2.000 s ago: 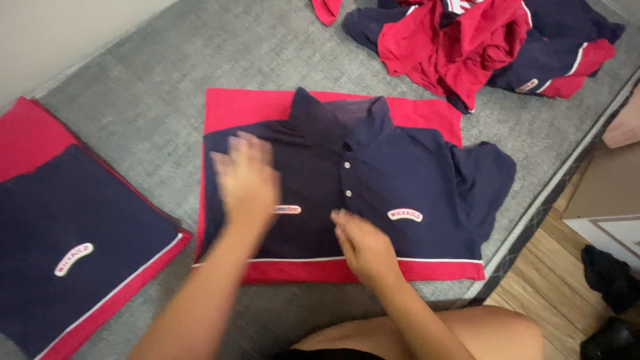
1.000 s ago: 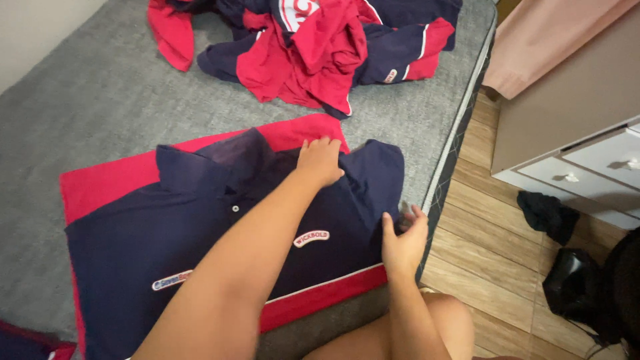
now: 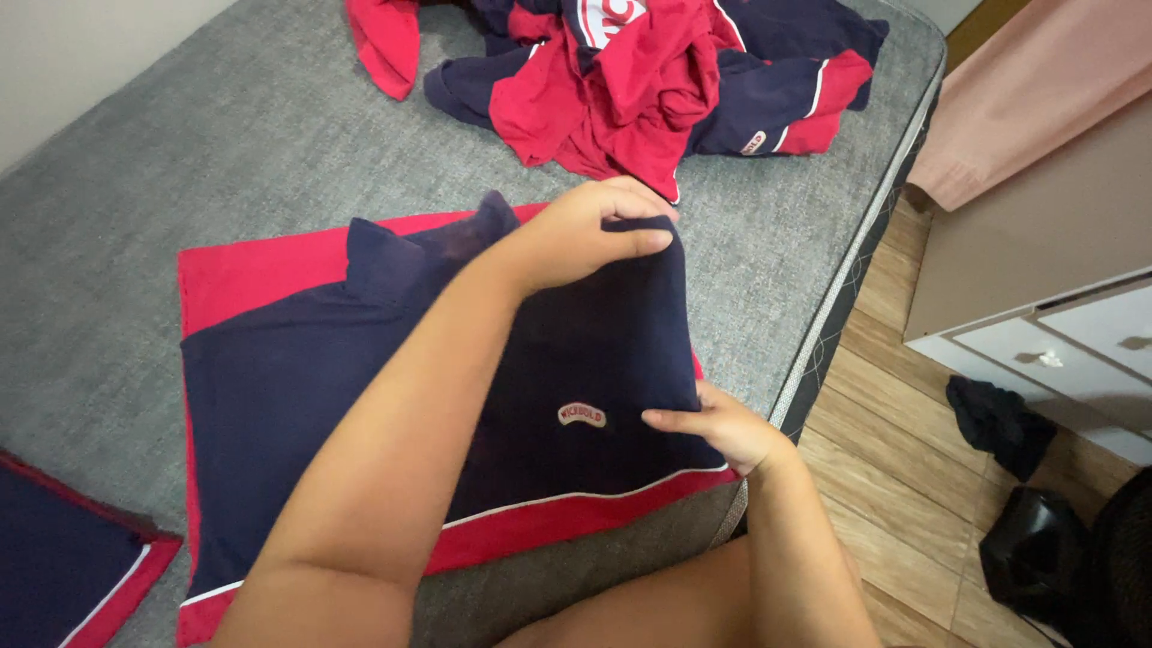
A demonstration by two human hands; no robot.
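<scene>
A navy polo shirt with a red hem band, a white stripe and a small patch (image 3: 297, 414) lies front up on a grey mattress. Red fabric shows behind its collar and along its left edge. My left hand (image 3: 598, 229) reaches across the shirt and pinches the navy cloth at its upper right corner between thumb and fingers. Lower down, at the shirt's right edge, my right hand (image 3: 720, 427) grips the side, its thumb on top and its fingers beneath. The right sleeve no longer sticks out past the edge. My left forearm hides the shirt's middle and buttons.
A heap of red and navy garments (image 3: 621, 99) lies at the mattress's far side. Part of another navy and red garment (image 3: 63, 549) is at the lower left. Right of the mattress (image 3: 765, 261) stand a chest of drawers (image 3: 1035, 360) and dark items (image 3: 999, 427) on the wood-patterned floor.
The right sleeve stuck out past the red fabric before; now it is folded in. My left hand has taken hold of the upper corner, and my right hand has closed on the side edge.
</scene>
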